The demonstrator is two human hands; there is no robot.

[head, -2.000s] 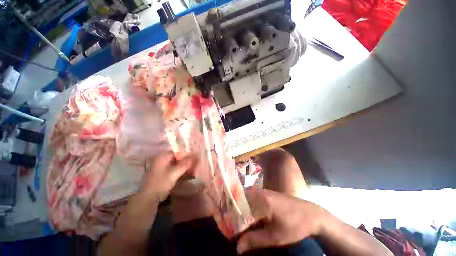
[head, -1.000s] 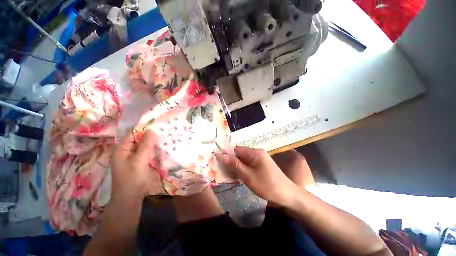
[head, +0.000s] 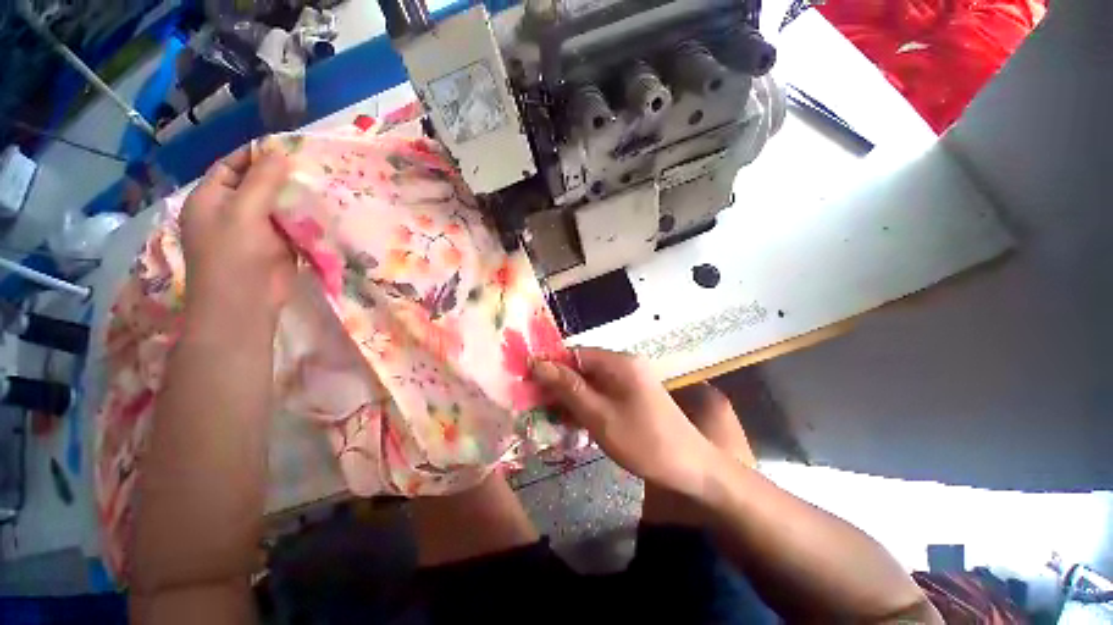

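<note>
A floral garment piece (head: pixel 421 263) lies spread on the table left of the overlock machine (head: pixel 647 122), its right edge along the needle area. My left hand (head: pixel 238 208) grips the piece's far left edge and holds it up a little. My right hand (head: pixel 598 391) pinches its near right edge between thumb and fingers, just in front of the machine. The lower part of the piece hangs over the table's front edge towards my lap. Whether the cloth is under the presser foot is hidden.
More floral cloth (head: pixel 128 379) is heaped at the left, partly behind my left arm. Tweezers (head: pixel 830 119) lie right of the machine. Red cloth (head: pixel 934 49) is at the far right. Dark thread cones (head: pixel 46 393) stand at the left. The table has a wooden front edge (head: pixel 781 346).
My left hand has moved up and away to the left, spreading the piece flat. My right hand has moved from the lap up to the cloth edge by the machine.
</note>
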